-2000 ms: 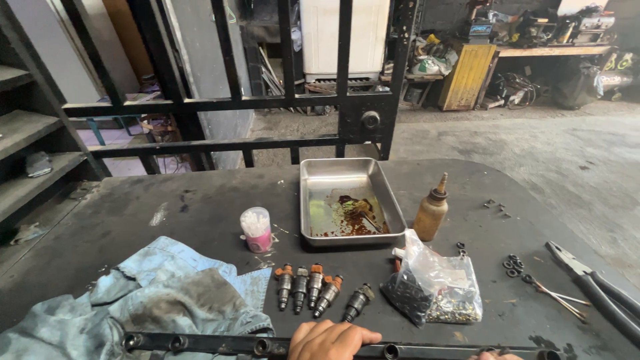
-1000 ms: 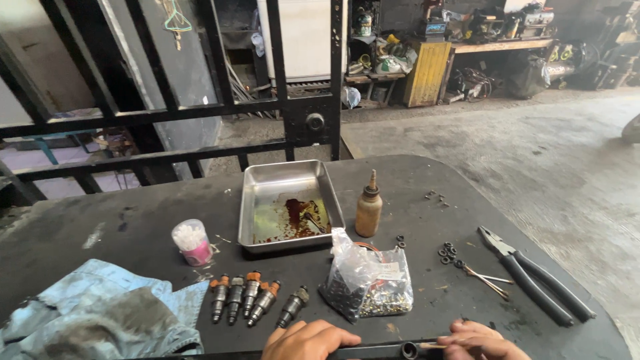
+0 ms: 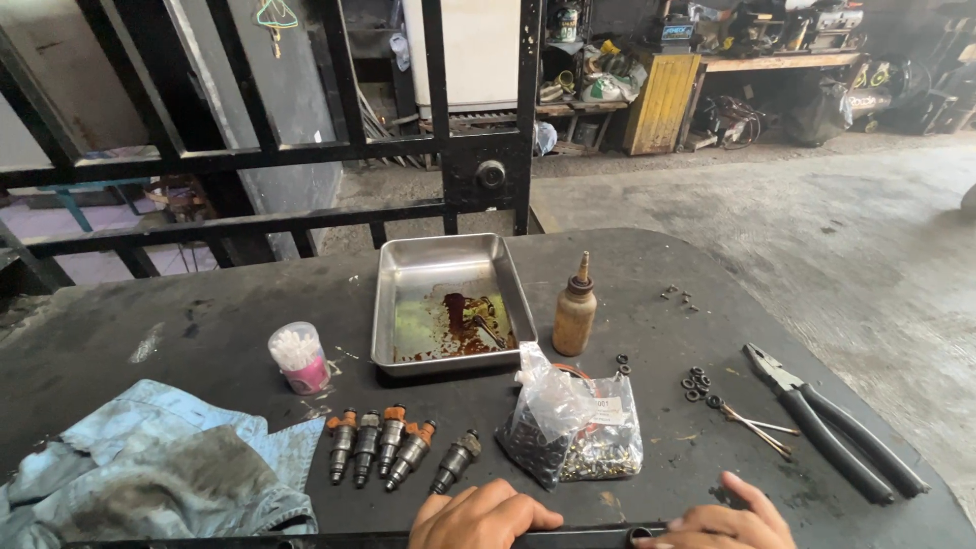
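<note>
Along the bottom edge lies a black metal fuel rail (image 3: 587, 536), partly cut off by the frame. My left hand (image 3: 484, 518) is curled over it. At the rail's round opening (image 3: 639, 535) are fingertips of my right hand (image 3: 720, 524), with one finger raised; whether they hold anything is hidden. Several fuel injectors (image 3: 409, 456), some with orange connectors, lie beyond my left hand. Plastic bags of small parts (image 3: 602, 457) sit just beyond both hands. Used cotton swabs (image 3: 759, 431) and black O-rings (image 3: 695, 383) lie beside black-handled pliers (image 3: 827, 427).
A steel tray (image 3: 377, 305) with dirty liquid stands mid-table, beside a brown nozzle bottle (image 3: 574, 316). A tub of cotton swabs (image 3: 300, 358) is left of it, and a stained blue cloth (image 3: 175, 465) lies at lower left. A black metal gate (image 3: 488, 171) rises behind the table.
The view has swung right. One second ago a thin stick showed between my right hand and the rail's opening; now none is visible there, and a finger is raised.
</note>
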